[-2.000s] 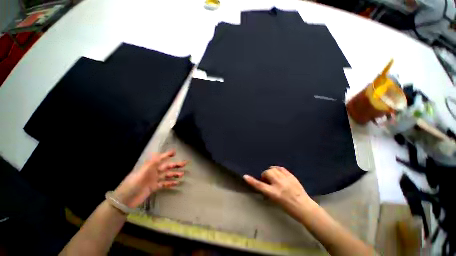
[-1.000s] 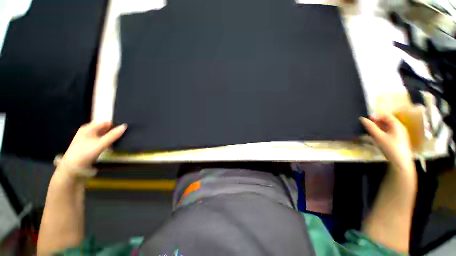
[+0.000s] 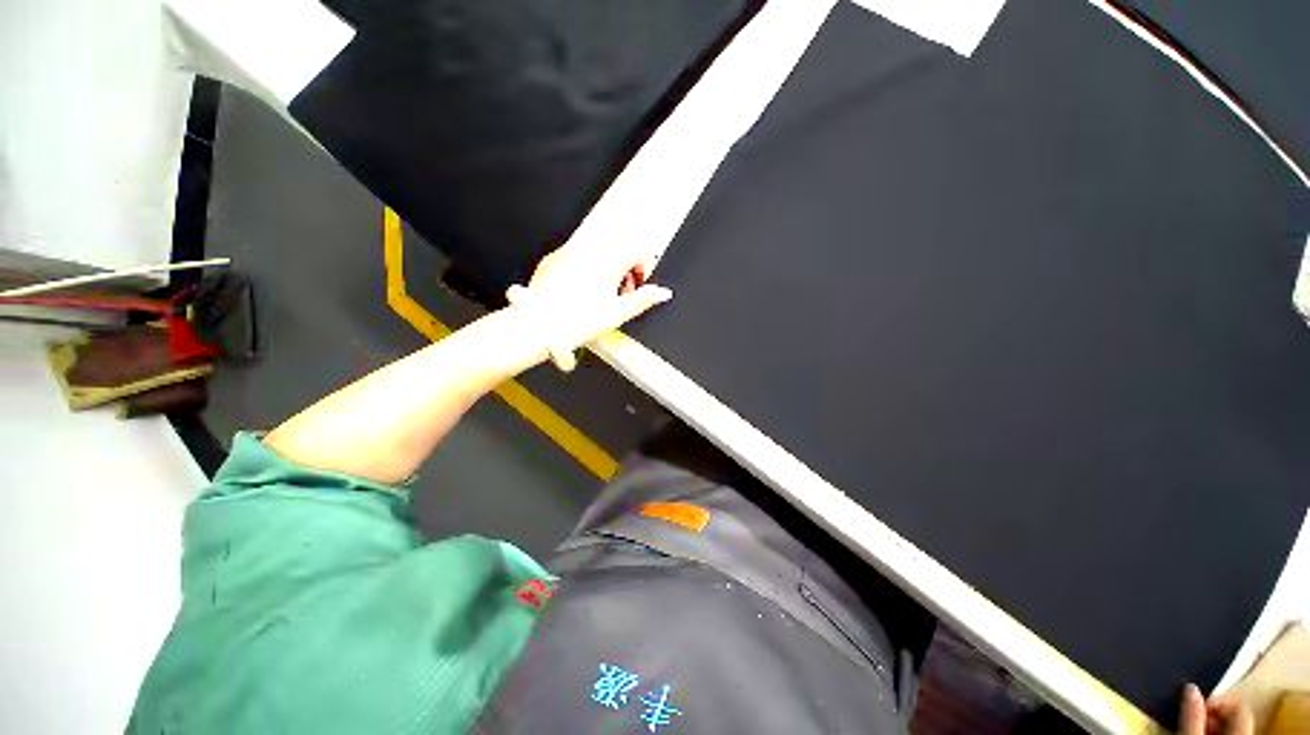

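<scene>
A large matt black panel lies flat on the white table, its near edge along the table's front edge. My left hand is at the panel's near left corner, thumb on top and fingers bent at the edge, gripping the corner. My right hand is at the near right corner, at the bottom right of the picture. Only its fingertips show, cut off by the rim, so its hold cannot be told.
Another black panel lies to the left and hangs over the table edge. The white table edge has yellow glue stains. The grey floor has a yellow line. A broom-like tool and brown box are far left.
The view has swung left and turned. Both hands have moved from above the panel's near edge to its near corners since the oldest frame, and remain there since the middle one.
</scene>
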